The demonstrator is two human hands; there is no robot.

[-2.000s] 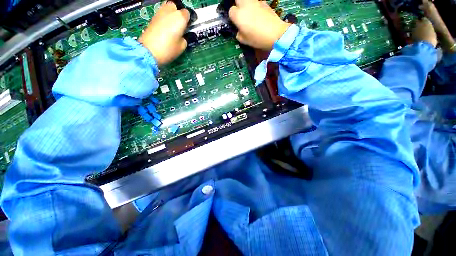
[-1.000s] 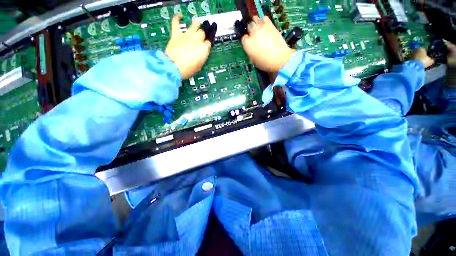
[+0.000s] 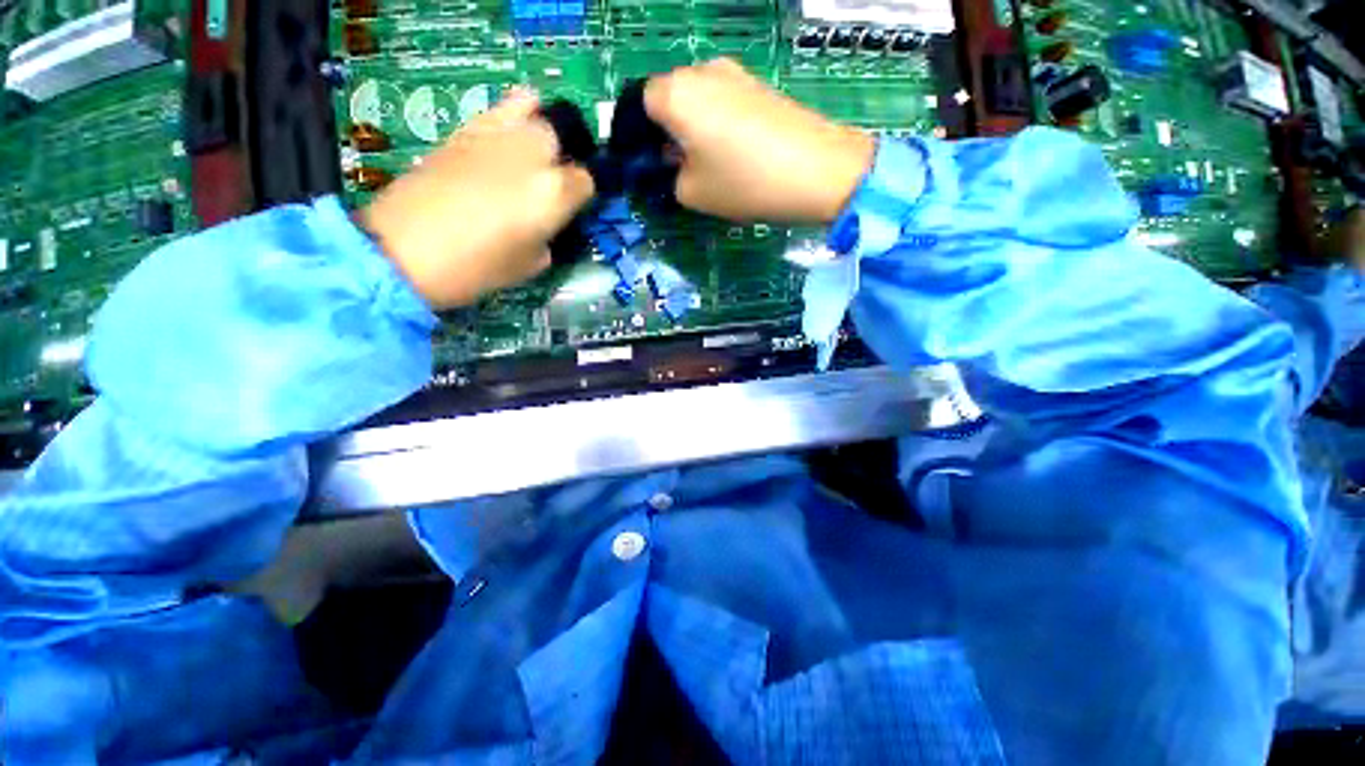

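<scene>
A large green printed circuit board [image 3: 704,285] lies in a black carrier in front of me. Several loose blue box components [image 3: 626,258] lie in a small pile on its lower middle. My left hand [image 3: 487,195], black covers on its fingers, is curled at the upper left of the pile. My right hand [image 3: 749,142] is curled close beside it, at the upper right of the pile, also with black-covered fingers. The fingertips point down at the pile's upper edge; what they hold, if anything, is hidden by the black covers.
A silver conveyor rail [image 3: 644,439] runs across at my waist. A silver-white heatsink [image 3: 876,15] stands on the upper board. Dark red-brown side bars [image 3: 219,105] separate the boards. Another board with a heatsink [image 3: 90,48] is at the left. Another person's blue sleeve [image 3: 1325,322] is at the right edge.
Both hands have left the heatsink and come down and together above the loose blue components. The view has turned, so the board and rail appear more level.
</scene>
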